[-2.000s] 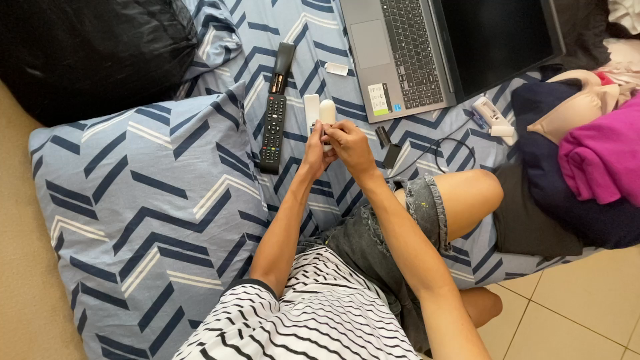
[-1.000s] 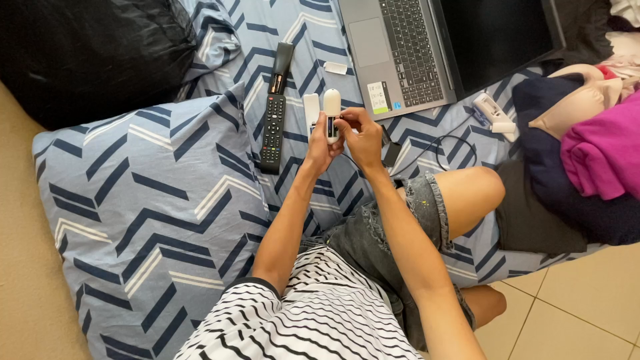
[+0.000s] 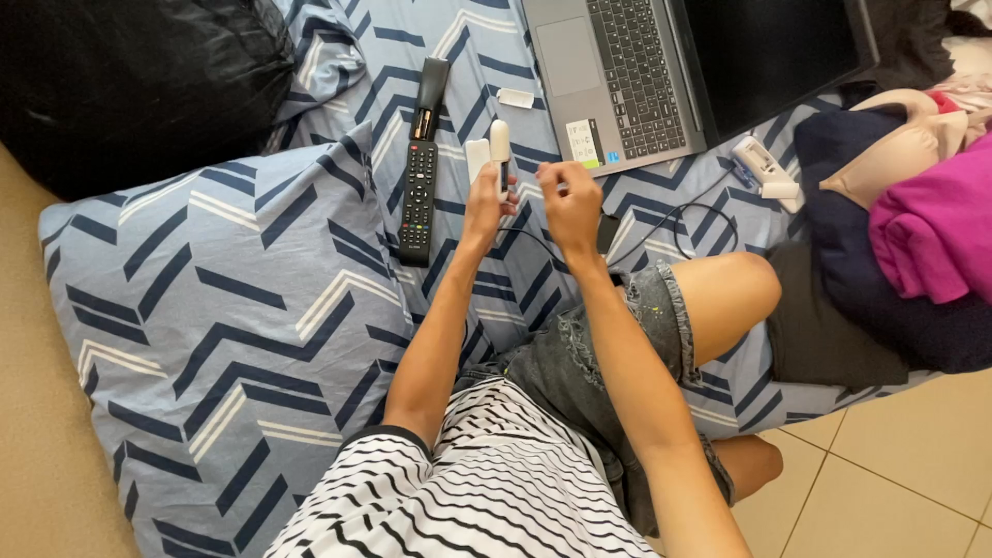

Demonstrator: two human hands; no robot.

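My left hand [image 3: 489, 205] holds a small white handheld device [image 3: 501, 147] with a rounded end and a dark section on its side, perhaps an opened battery bay. A flat white piece [image 3: 477, 157], maybe a cover, lies just left of it. My right hand [image 3: 572, 205] is raised to the right, apart from the device, its fingers curled together; whether something small is between them cannot be seen. Left of my hands, a black remote control [image 3: 419, 201] lies on the patterned bed sheet. Above it is a second dark item [image 3: 432, 89] with batteries showing in a slot.
An open laptop [image 3: 570, 66] lies at the upper right, a small white piece [image 3: 515, 98] beside it. A white device [image 3: 763, 167], a black cable [image 3: 690, 205], piled clothes [image 3: 930, 225], a pillow [image 3: 232, 325] and a black bag [image 3: 139, 85] surround my hands.
My right hand has moved away from the device to the right. My left hand still holds the device, now turned so that its side shows.
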